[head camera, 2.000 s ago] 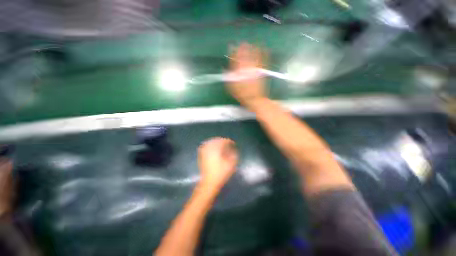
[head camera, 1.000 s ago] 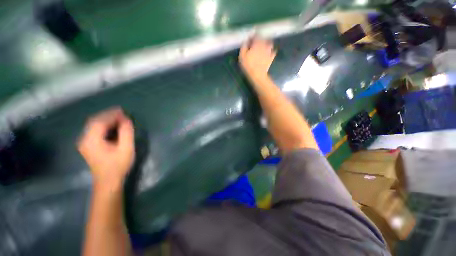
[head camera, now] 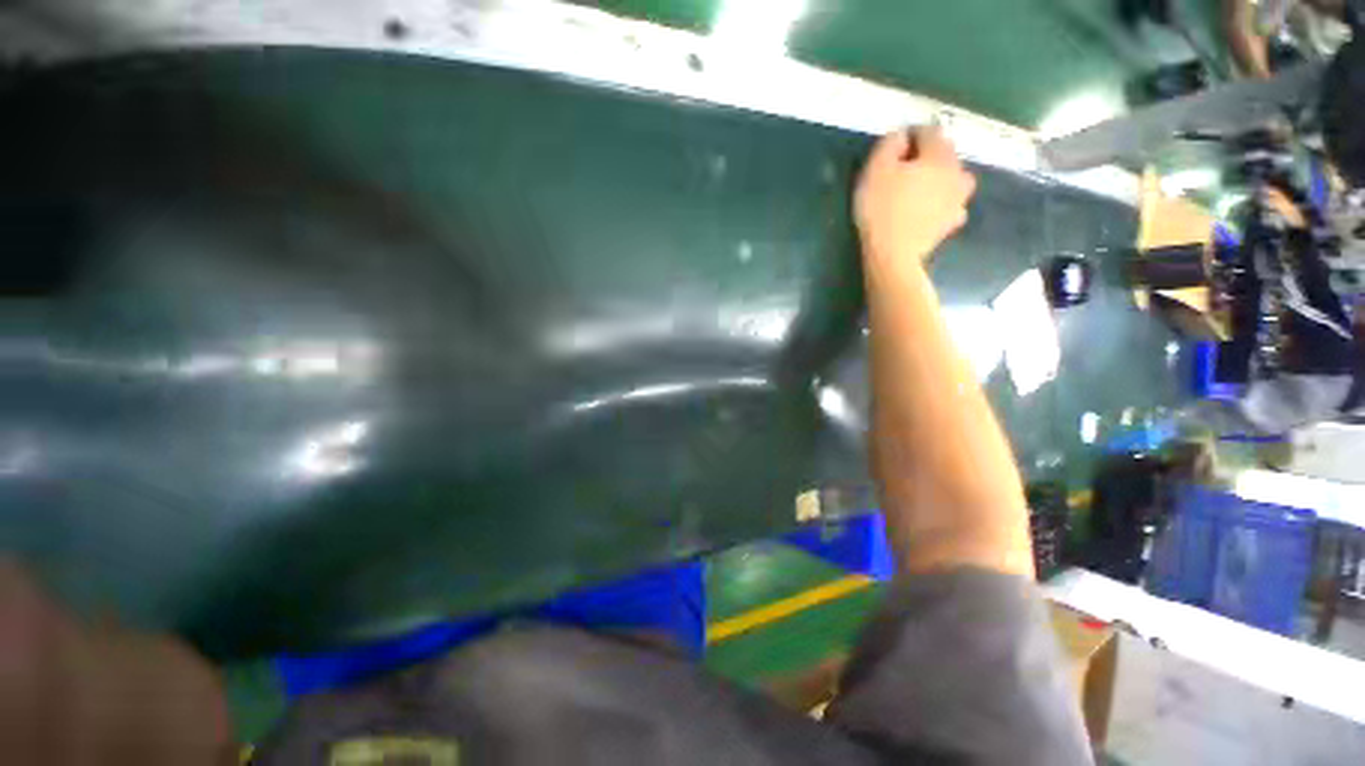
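Observation:
My right hand [head camera: 913, 195] is at the white rail [head camera: 808, 93] along the far edge of the dark-green bench mat [head camera: 599, 225]. Its fingers are curled, with the fingertips at the rail. I cannot tell whether something small is between them. A blurred skin-coloured shape, apparently my left hand or forearm [head camera: 98, 688], is cut off in the lower left corner. Its fingers cannot be made out. A small black round part [head camera: 1069, 280] lies to the right of my right hand, beside a white paper slip [head camera: 1025, 332].
The green conveyor belt [head camera: 928, 57] runs beyond the rail. Blue bins [head camera: 629, 606] are under the bench's near edge. A carton [head camera: 1175, 247] with black parts stands at the right. Another person's hand [head camera: 1246, 38] shows at the top right. A blue crate [head camera: 1235, 554] is at the right.
The view has turned to the right. My left hand has dropped from over the mat to the lower left corner. My right hand stays by the rail, now farther right in the picture.

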